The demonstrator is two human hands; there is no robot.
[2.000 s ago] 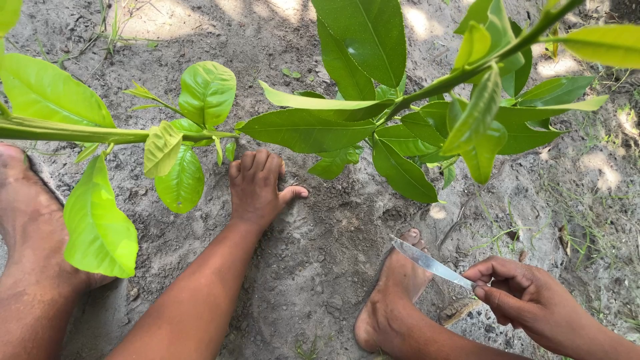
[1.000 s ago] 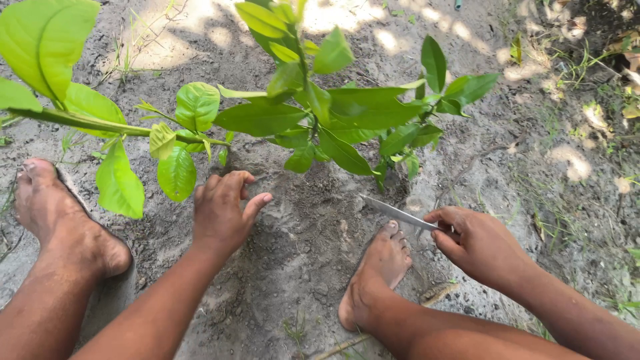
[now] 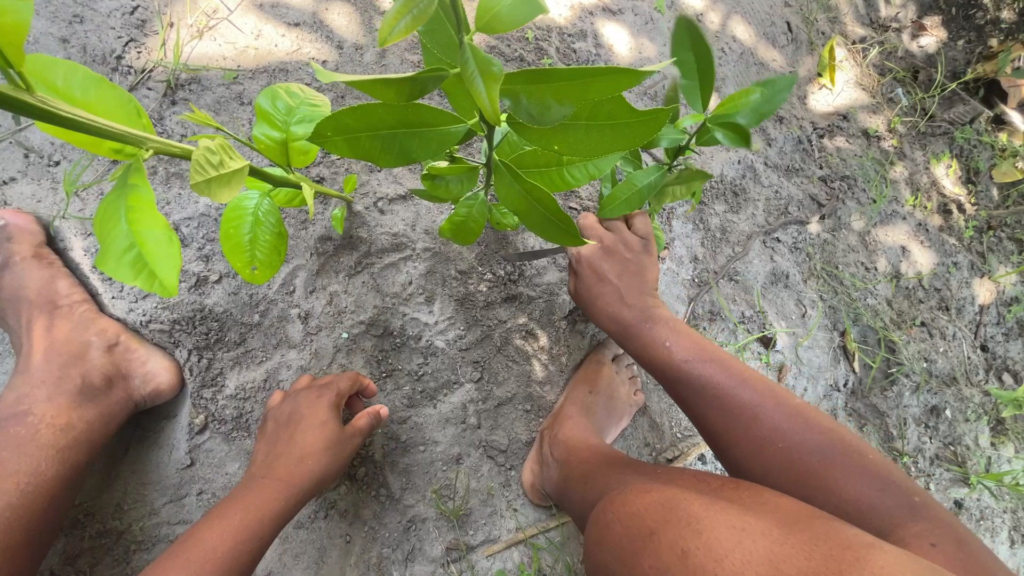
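My right hand [image 3: 620, 268] is up among the lower leaves at the right end of a leafy green plant [image 3: 392, 132]. A narrow knife blade [image 3: 534, 254] juts out to the left of its fingers; the handle is hidden in the hand. Whether those fingers also hold a stem cannot be told. My left hand [image 3: 320, 428] hovers low over the soil, fingers curled and thumb apart, with nothing seen in it. Above it a thick green branch [image 3: 160, 144] with broad leaves reaches in from the left edge.
Grey, damp soil [image 3: 432, 320] lies underneath. A bare left foot [image 3: 80, 344] stands at the left, a bare right foot [image 3: 592, 408] below my right hand. A dry stick [image 3: 524, 536] lies near the bottom edge. Grass tufts [image 3: 872, 328] and dry leaves are at the right.
My right hand has moved up and left with the knife, from beside the right foot to the plant's leaves. My left hand has come down, away from the tip of the left branch.
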